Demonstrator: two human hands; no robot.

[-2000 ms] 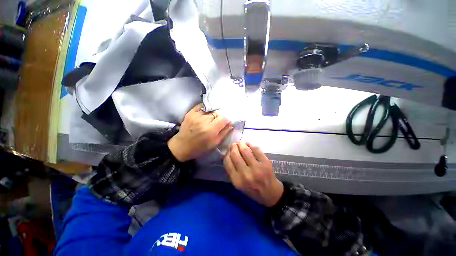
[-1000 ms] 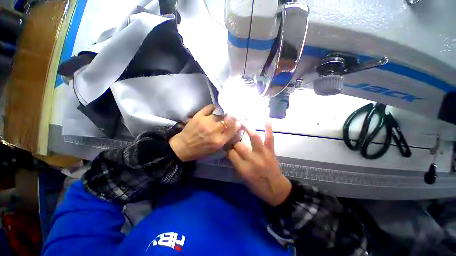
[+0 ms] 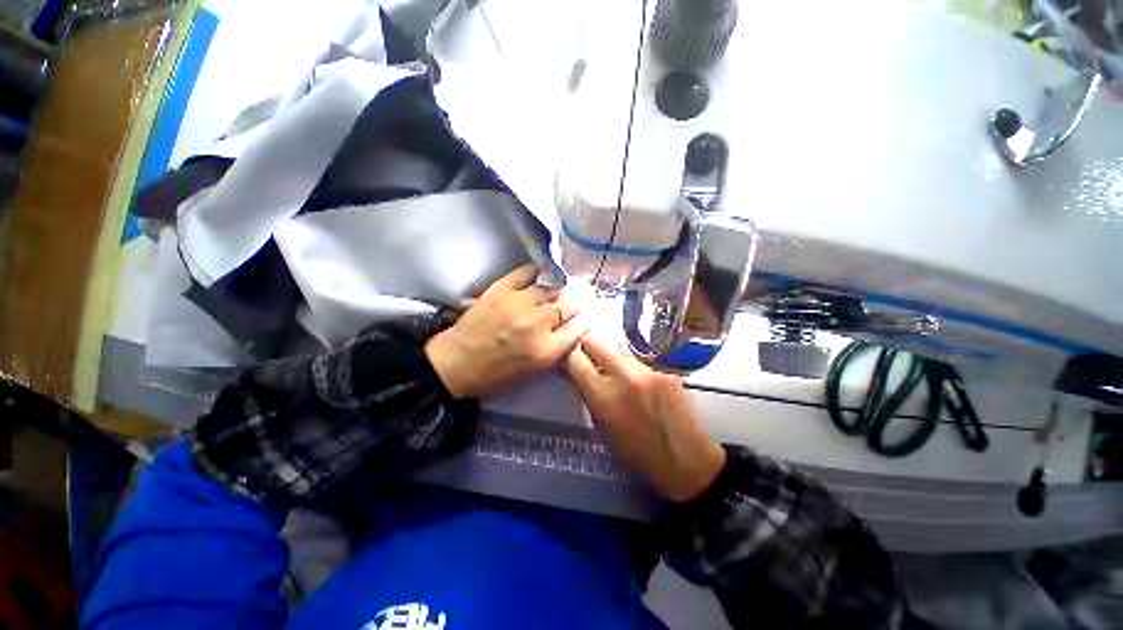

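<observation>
A heap of light grey and dark grey garment panels (image 3: 382, 246) lies left of the needle area. My left hand (image 3: 507, 335) lies at the heap's right edge, its fingers on the cloth beside the needle area. My right hand (image 3: 647, 412) is close against it, fingertips at the same spot, under the front of the machine head. The cloth between my fingertips is mostly hidden by the hands and lamp glare. The white sewing machine (image 3: 850, 160) stands above, with its shiny guard (image 3: 718, 289) just right of the needle area.
Dark green looped scissors (image 3: 889, 396) lie right of the needle, partly under the machine arm. A printed ruler (image 3: 542, 452) runs along the table's front edge. A worn brown wooden surface (image 3: 92, 185) is at the left. A small black lever (image 3: 1032, 495) hangs at the right front.
The view has shifted, so more of the machine head's top shows. My right hand's fingers, spread a second ago, are now closer together beside my left hand. The heap looks much the same.
</observation>
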